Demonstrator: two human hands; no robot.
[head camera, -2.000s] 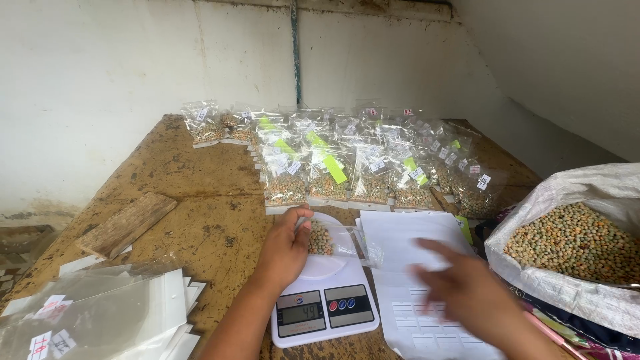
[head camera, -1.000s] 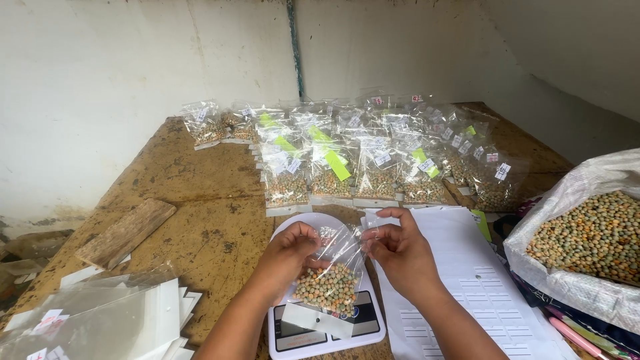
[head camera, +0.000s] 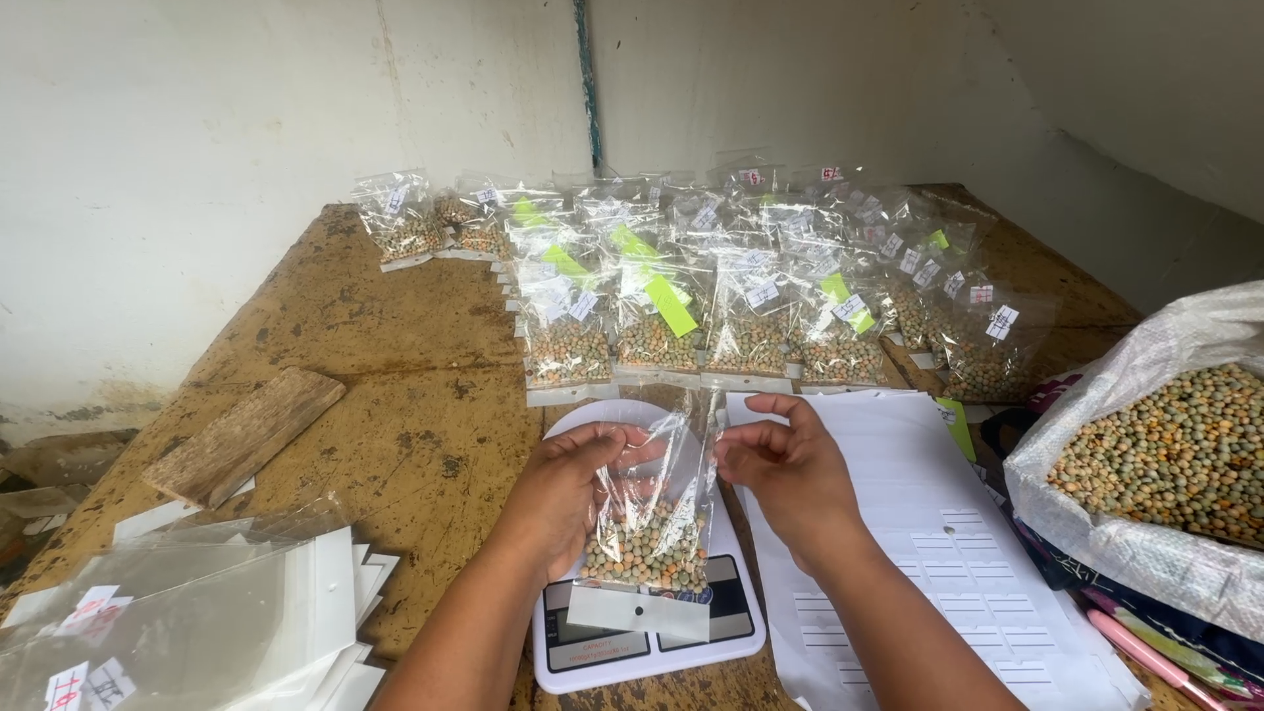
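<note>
A clear plastic bag of dried peas (head camera: 647, 548) hangs upright over a white digital kitchen scale (head camera: 649, 657), its white header strip at the bottom. My left hand (head camera: 578, 484) grips the bag's upper left side, with fingers behind the film. At the bag's upper right edge, my right hand (head camera: 790, 464) pinches the plastic between thumb and fingers. The bag covers part of the scale's display and buttons. Rows of filled clear bags (head camera: 746, 341) with small labels, some with green slips, lie beyond the scale.
Empty plastic bags (head camera: 257, 612) are stacked at lower left, near a wooden block (head camera: 245, 434). Label sheets (head camera: 889, 474) lie right of the scale. An open woven sack of dried peas (head camera: 1165, 454) stands at the right, with a pink pen-like object (head camera: 1145, 647) below it.
Two seconds ago the peas lay over the scale's platform by my left hand, and my right hand was over the papers. Now both hands hold the bag upright.
</note>
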